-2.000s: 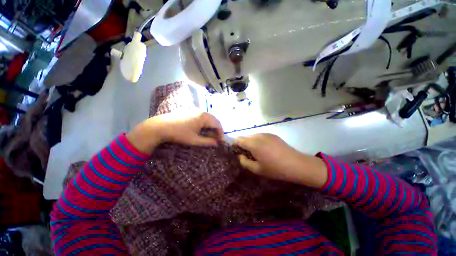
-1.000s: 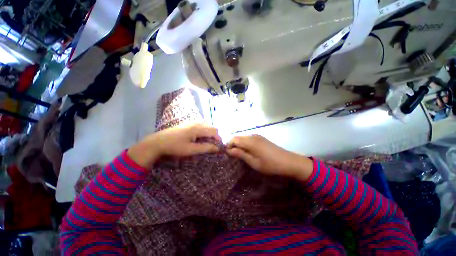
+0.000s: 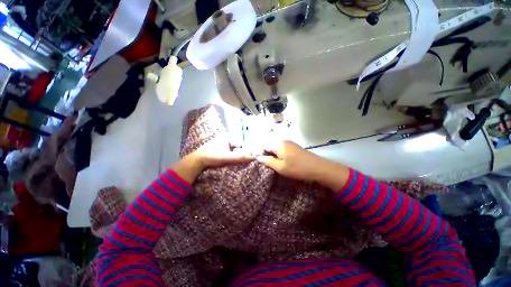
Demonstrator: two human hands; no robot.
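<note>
The pink-brown tweed garment drapes over the table's front edge and my lap, with one part lying flat left of the needle. My left hand lies on the tweed with its fingertips at the cloth's upper edge. My right hand pinches the same edge just to the right, the fingertips nearly touching. Both hands are in front of the presser foot and needle area of the off-white sewing machine. Bright lamp glare hides the needle and the cloth edge there.
A white tape roll stands on the machine head. A cream lamp-like piece is left of it. A marked tape and black strips hang on the machine. Pointed scissors lie at right. Dark cloth is at the table's far left.
Both hands have moved a little closer to the needle area with the cloth edge. The left hand now lies flatter. The view has shifted slightly.
</note>
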